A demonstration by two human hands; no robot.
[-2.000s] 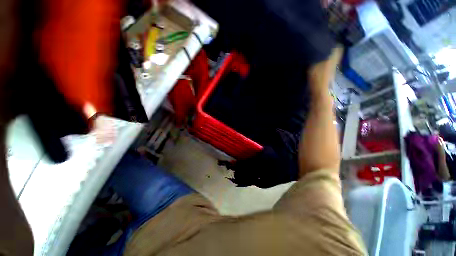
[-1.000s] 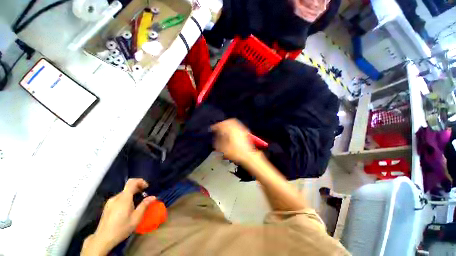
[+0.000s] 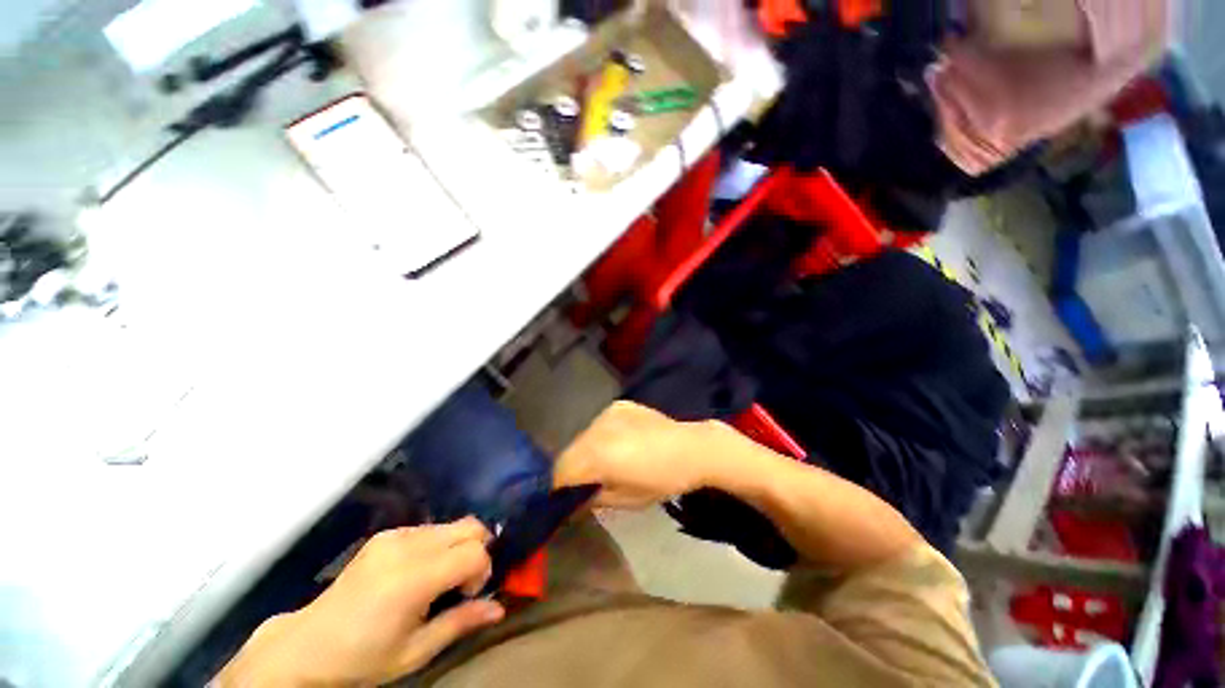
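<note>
A dark cloth piece (image 3: 544,522) stretches between my hands above my lap. My left hand (image 3: 403,591) grips its lower left end, thumb and fingers pinched on it. My right hand (image 3: 625,454) is closed on its upper right end. A bright orange item (image 3: 527,575) shows just below the cloth beside my left fingers; how it is held is hidden. A heap of black cloth (image 3: 873,376) lies over a red basket (image 3: 840,222) to the right of the table.
The white table (image 3: 309,390) fills the left, its edge beside my left hand. A phone (image 3: 383,186) and a tan parts tray (image 3: 672,61) with bobbins lie on it. Another person's pink sleeve (image 3: 1001,101) shows at upper right. Shelves with red baskets (image 3: 1068,612) stand at far right.
My right hand has left the black heap and moved down beside my left hand, now holding the dark cloth. The orange item is now mostly covered. The view has shifted left.
</note>
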